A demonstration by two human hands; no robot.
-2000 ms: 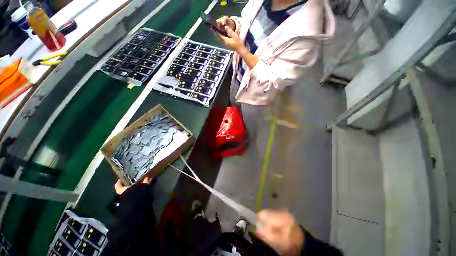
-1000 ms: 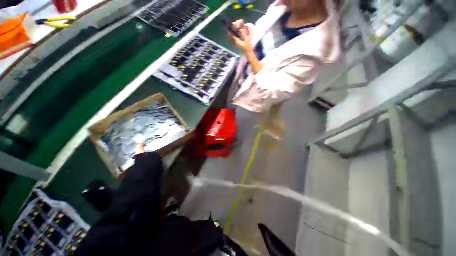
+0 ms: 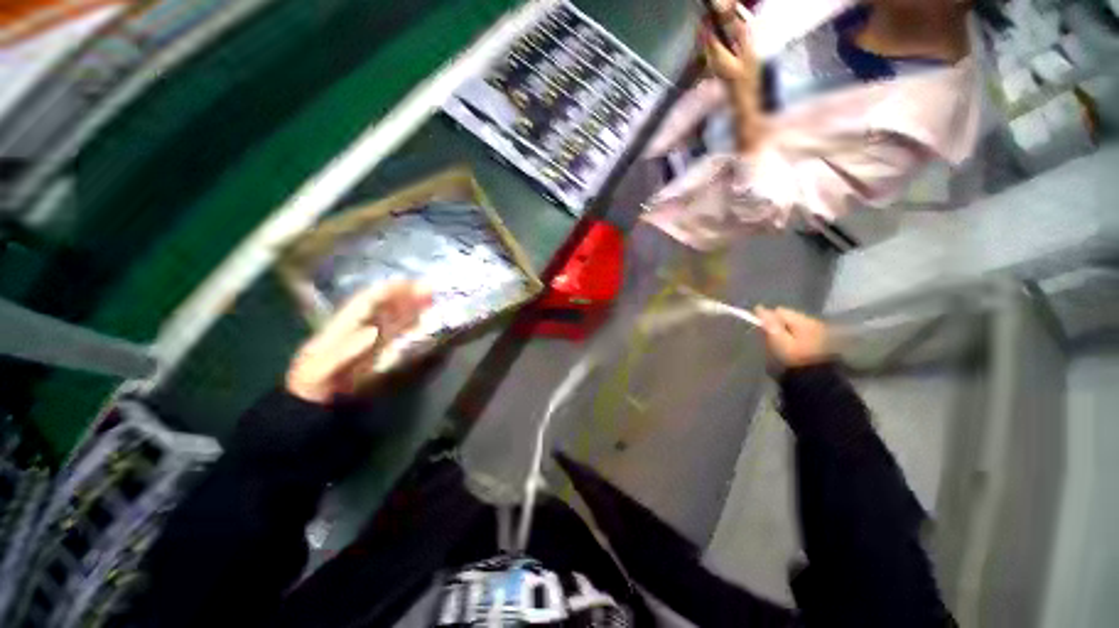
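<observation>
An open brown carton [image 3: 497, 233] stands tilted in view on the dark green bench, with silver-grey flat parts [image 3: 430, 252] heaped inside. My left hand [image 3: 350, 337] is blurred at the carton's near side, fingers spread over its edge; no held object shows. My right hand [image 3: 795, 336] is out to the right over the floor, closed on the end of a pale strap [image 3: 547, 423]. The strap hangs in a loose curve down towards my body.
A blister tray of black units [image 3: 558, 98] lies beyond the carton; another tray [image 3: 104, 503] is at the lower left. A red stool [image 3: 589, 276] stands by the bench edge. A person in pale pink [image 3: 822, 135] stands at the upper right. Grey racks are on the right.
My left hand has moved from over the parts to the carton's near edge. My right hand has come into view with the strap. The view has shifted, so the orange pack is mostly cut off.
</observation>
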